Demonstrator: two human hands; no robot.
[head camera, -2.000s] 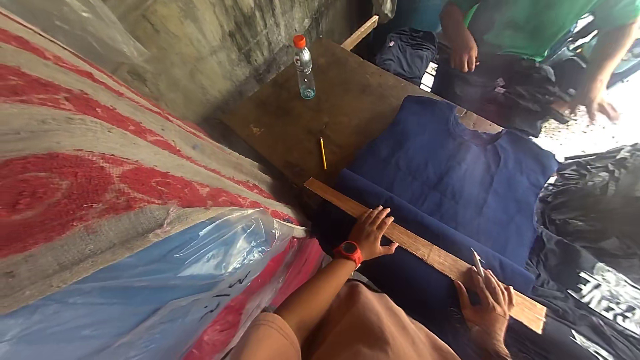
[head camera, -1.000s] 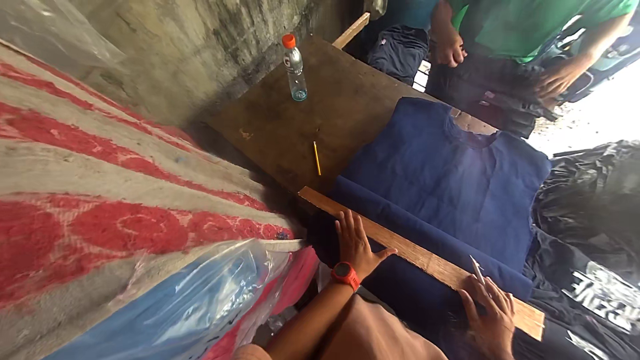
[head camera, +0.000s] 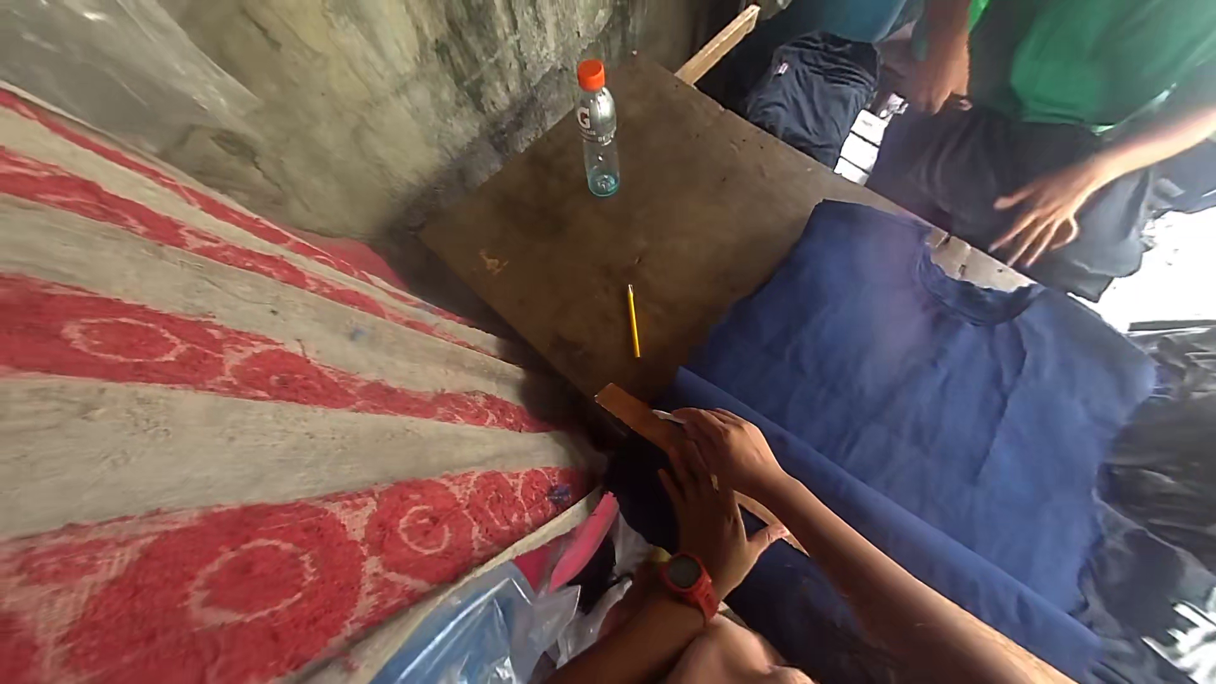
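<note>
A navy blue shirt (head camera: 902, 399) lies spread on the wooden table, with a fold of its cloth along the near side. Across the near part lies a flat wooden strip (head camera: 632, 415), mostly covered by my hands and forearm. My left hand (head camera: 708, 513), with a red watch at the wrist, presses on the strip with fingers spread. Just beyond it, touching or nearly so, my right hand (head camera: 730, 446) holds a thin whitish marking tool (head camera: 667, 416) whose tip points left along the strip. What exactly the tool is cannot be told.
A plastic bottle (head camera: 598, 133) with an orange cap and a yellow pencil (head camera: 634, 323) rest on the brown table (head camera: 532, 237). Red-patterned cloth (head camera: 285, 380) hangs at the left beside a concrete wall. A person in green (head camera: 1073, 57) is across the table. Dark garments (head camera: 817, 90) lie around.
My right hand has moved left along the wooden strip, from near its right end to beside my left hand, with the thin tool in it. The other person's hand has spread its fingers.
</note>
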